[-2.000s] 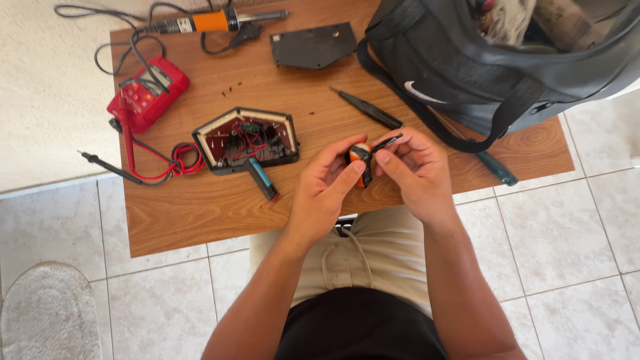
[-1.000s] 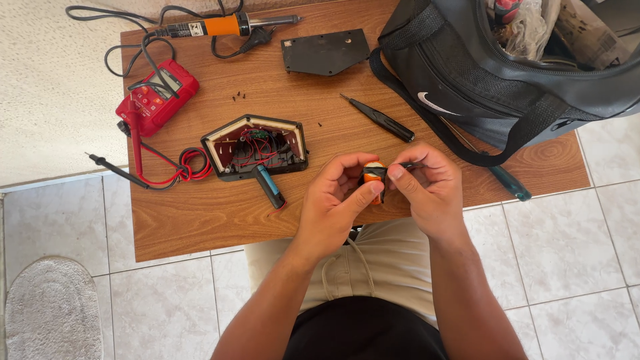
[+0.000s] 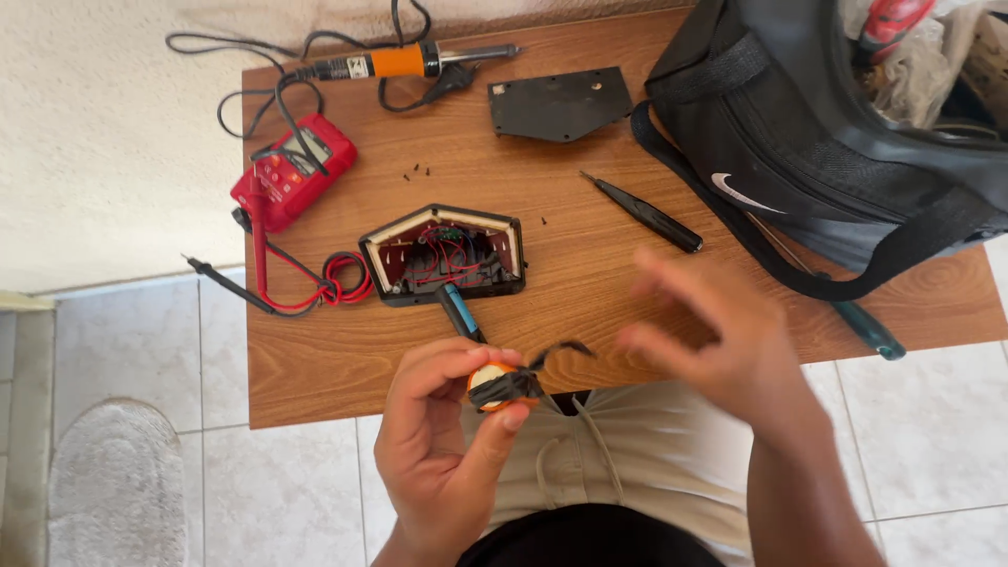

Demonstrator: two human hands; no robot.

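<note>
Between the thumb and fingers of my left hand [image 3: 453, 425] is a small round orange and white object [image 3: 494, 386], wrapped with black tape [image 3: 512, 386]. A loose dark end curls up from it to the right. My right hand [image 3: 709, 346], blurred, is apart from it over the table's front edge, fingers spread, with nothing seen in them. Behind my left hand lies an open black pentagonal housing [image 3: 378, 287] with red wires [image 3: 449, 260] inside. A blue and black cylinder [image 3: 459, 311] reaches from its lower edge toward my fingers.
On the wooden table [image 3: 331, 370] lie a red multimeter [image 3: 295, 177] with probe leads, a soldering iron [image 3: 398, 61], a black cover plate [image 3: 559, 106], small screws [image 3: 416, 171], a black pen-shaped tool [image 3: 642, 213] and a green-handled screwdriver [image 3: 866, 327]. A black bag [image 3: 787, 142] stands at right.
My right hand has let go of the taped object and moved away to the right. My left hand still holds it, now lower and to the left, with the dark loose end hanging free.
</note>
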